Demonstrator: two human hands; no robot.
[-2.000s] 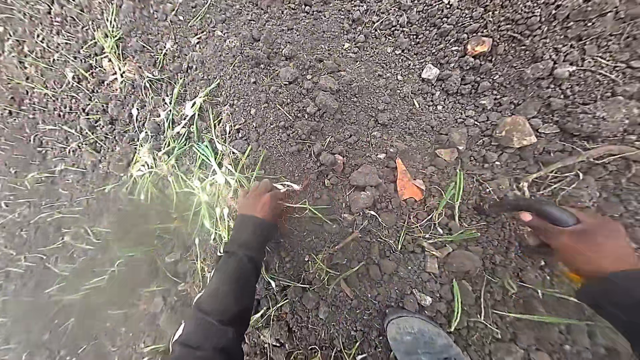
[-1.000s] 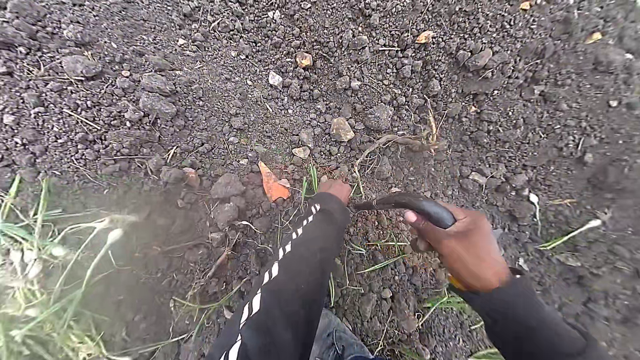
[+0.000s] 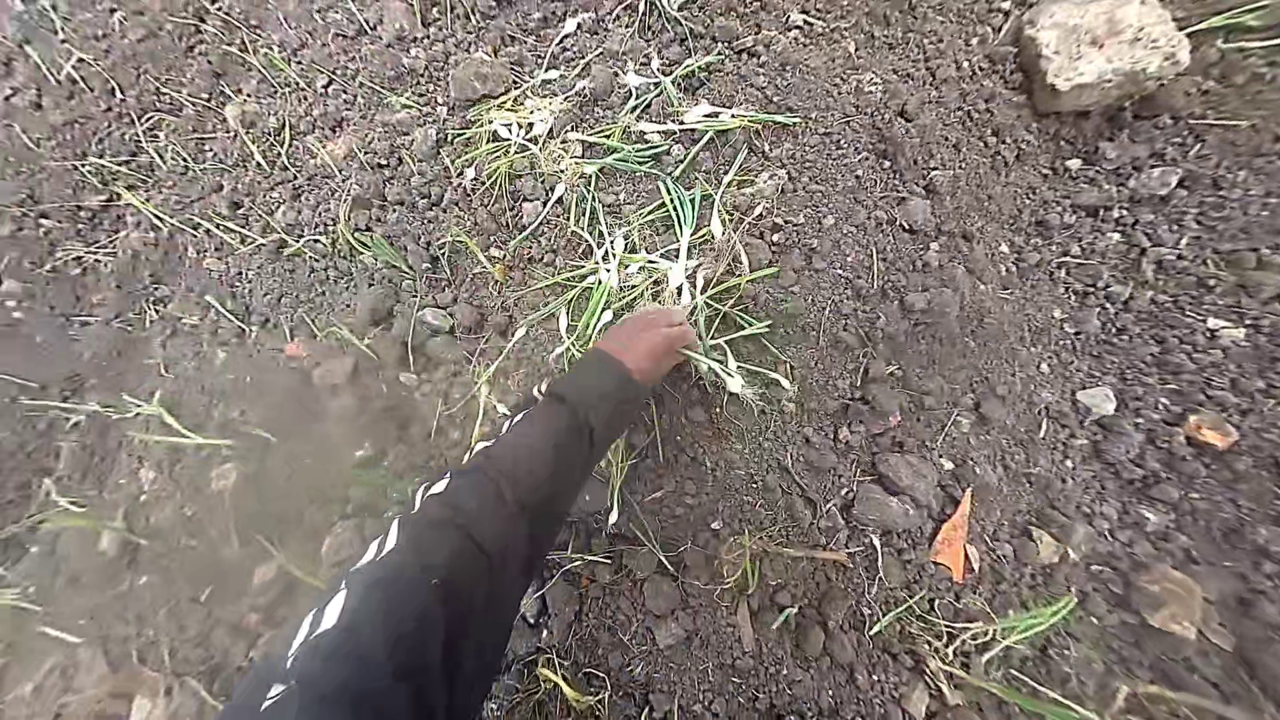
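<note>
My left hand (image 3: 652, 343), in a dark sleeve with white marks, reaches into a loose heap of green-leaved seedlings with white bulbs (image 3: 683, 235), perhaps onions. Its fingers are closed around a few seedlings (image 3: 728, 372), whose white bulb ends and roots stick out to the right of the fingers. More of the seedlings lie scattered on the dark soil above the hand. My right hand and the dark curved tool seen with it earlier are outside the view.
A large pale stone (image 3: 1105, 50) sits at the top right. An orange shard (image 3: 953, 536) lies at the lower right, near green sprouts (image 3: 1025, 625). Small stones and clods cover the rough soil. A blurred patch hazes the lower left.
My left hand has gone from the soil beside the tool to the seedling heap. My right hand with the curved tool has left the view. The view has shifted strongly left.
</note>
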